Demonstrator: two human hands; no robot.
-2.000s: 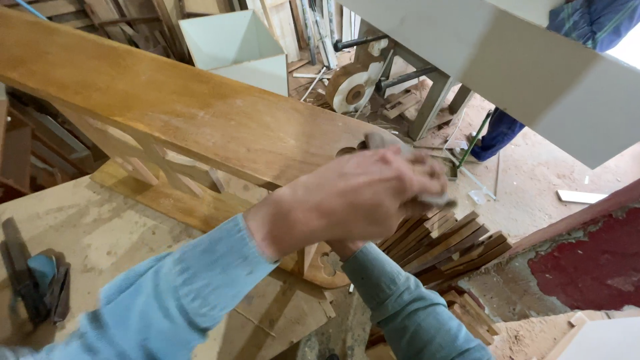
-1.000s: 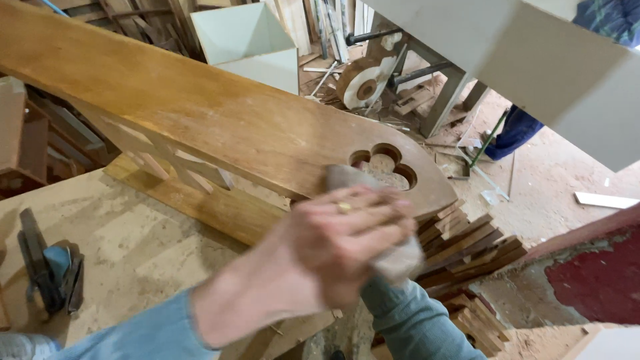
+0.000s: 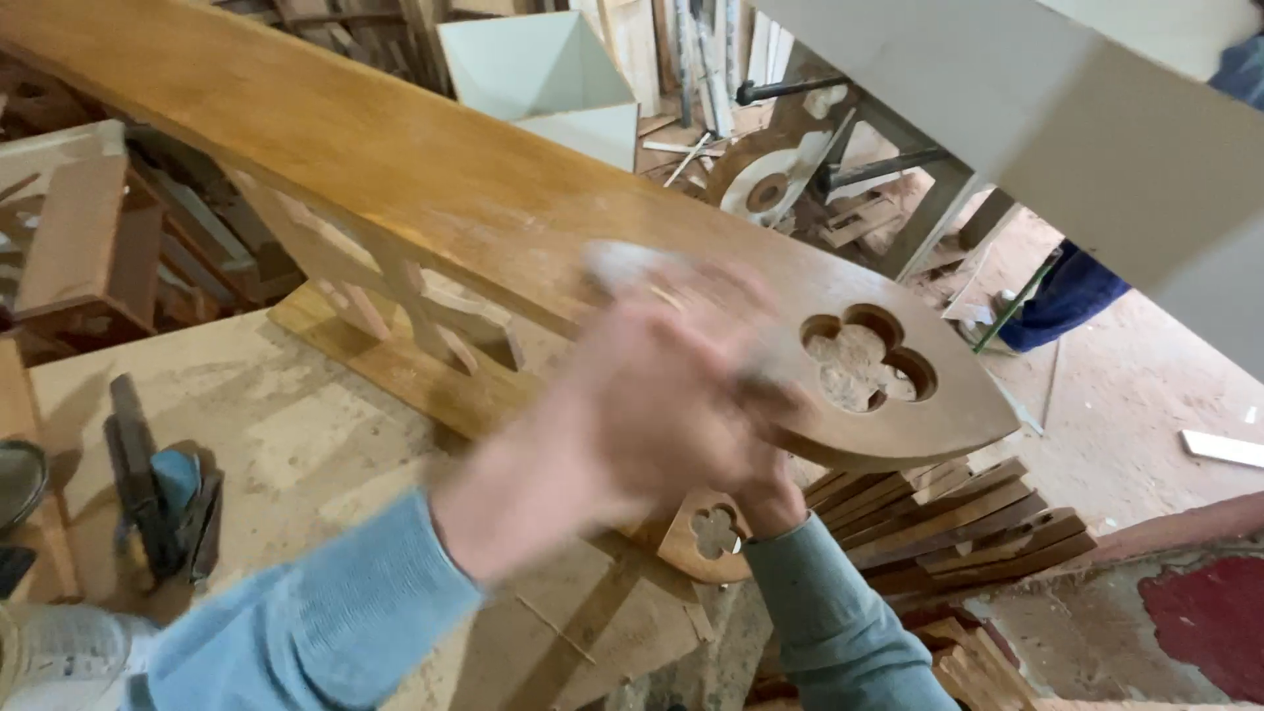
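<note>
A long varnished wooden board (image 3: 415,158) with a pointed end and a quatrefoil cutout (image 3: 869,357) runs across the view, joined by slats to a second board (image 3: 395,380) lower down. My left hand (image 3: 681,385), blurred and wearing a ring, presses a greyish cloth or pad (image 3: 624,259) on the upper board's top face, left of the cutout. My right hand (image 3: 775,494) is below the near edge of that board, its fingers hidden behind my left hand and the wood. Beside it shows the lower board's end with a smaller cutout (image 3: 715,530).
Dark-handled tools and a blue object (image 3: 176,479) lie on the dusty worktable (image 3: 326,444) at left. Stacked wood strips (image 3: 948,523) are under the board's pointed end. Behind are a white open box (image 3: 543,79), a tape roll (image 3: 765,188) and a large white panel (image 3: 1106,128). A person's dark-blue clothing (image 3: 1062,296) shows at right.
My left hand was over the pointed end at first, covering the cutout; now it is farther left along the board and the cutout shows. The cloth or pad has moved with it.
</note>
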